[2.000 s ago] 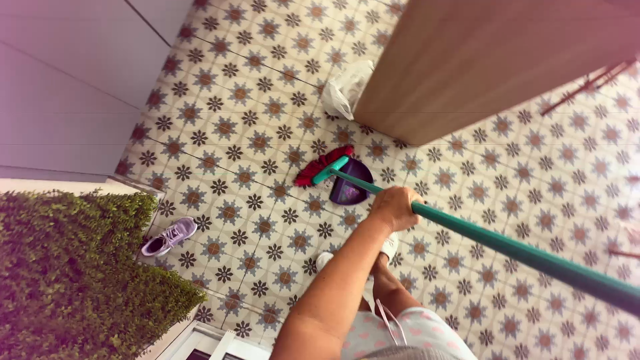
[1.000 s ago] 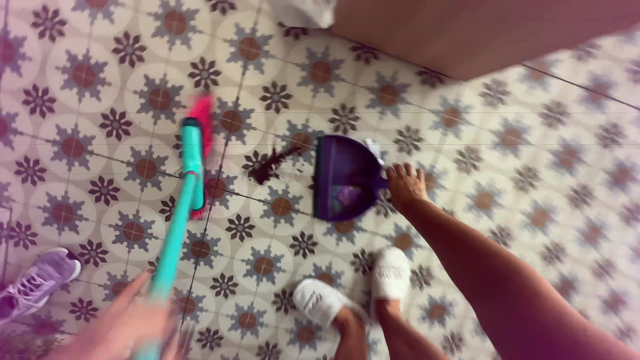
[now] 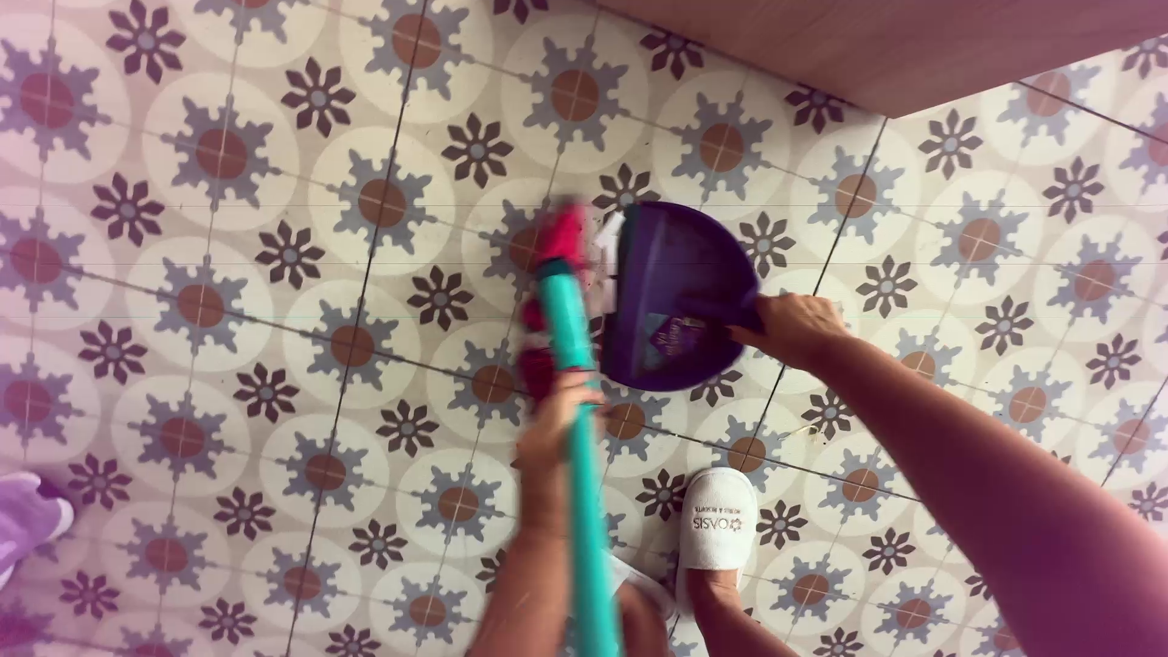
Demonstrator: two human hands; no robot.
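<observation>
My left hand [image 3: 557, 420] grips the turquoise handle of a broom [image 3: 591, 511] low down, close to its head. The broom's red bristles [image 3: 561, 239] are blurred and rest on the tiled floor just left of a dustpan. That purple plastic dustpan [image 3: 684, 283] lies flat, its straight edge facing the bristles, and my right hand [image 3: 798, 328] holds its short handle from the right. A sticker with writing [image 3: 675, 339] shows inside the pan. Some whitish and dark bits lie between the bristles and the pan's edge, partly hidden by the broom.
The brown side of a piece of furniture or panel [image 3: 876, 55] fills the top right. A lilac sneaker [image 3: 32, 525] lies at the left edge. My feet in white slippers [image 3: 719, 520] stand below the dustpan on patterned tiles [image 3: 383, 201].
The broom has moved right, from well left of the dustpan to beside its edge. My left hand is now near the broom head. Two seconds ago, the dustpan lay behind the broom with no hand on it.
</observation>
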